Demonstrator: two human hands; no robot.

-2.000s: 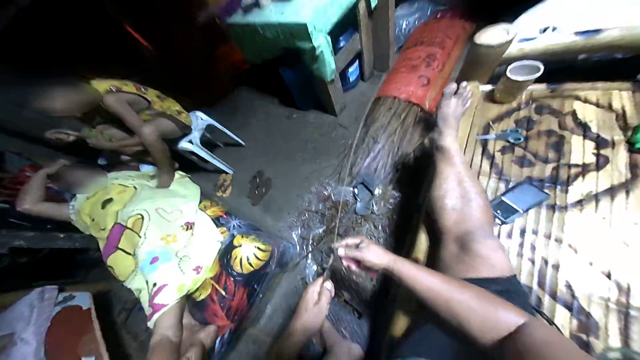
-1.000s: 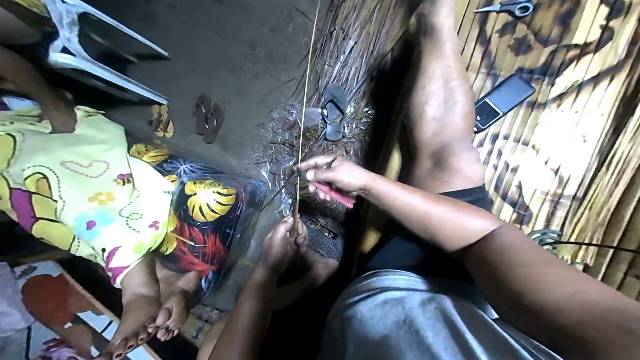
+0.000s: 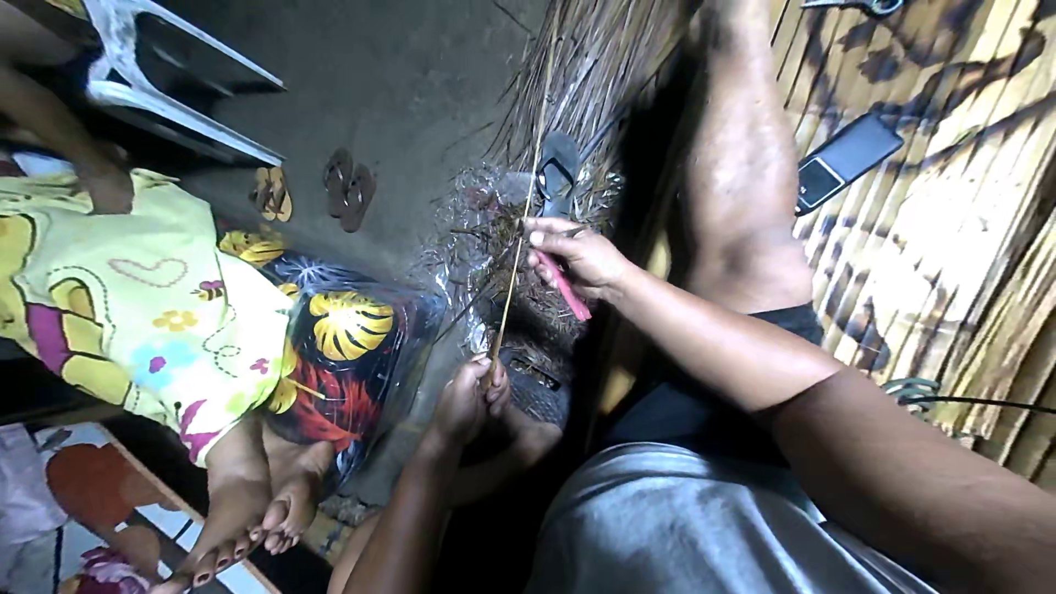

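My left hand point(image 3: 472, 392) is closed on the lower end of a long thin plant strip point(image 3: 513, 285), low in the middle of the view. The strip rises past my right hand point(image 3: 577, 260), whose thumb and forefinger are at it. The same right hand holds a pink-handled tool point(image 3: 565, 289), probably a knife; its blade cannot be made out. Behind the hands lie plant scraps and clear plastic point(image 3: 483, 206). A bundle of long dry stalks point(image 3: 590, 58) extends upward from there.
A grey flip-flop point(image 3: 558, 173) lies by the stalks, brown flip-flops point(image 3: 349, 190) on the floor. A phone in an open case point(image 3: 850, 161) rests on the bamboo surface point(image 3: 932, 272) beside my leg. Another person's feet point(image 3: 247, 503) are at lower left, near a plastic chair point(image 3: 132, 58).
The view has come down closer to the hands since two seconds ago. The pink handle, plain one second ago, remains in my right hand, and my left hand still grips the strip.
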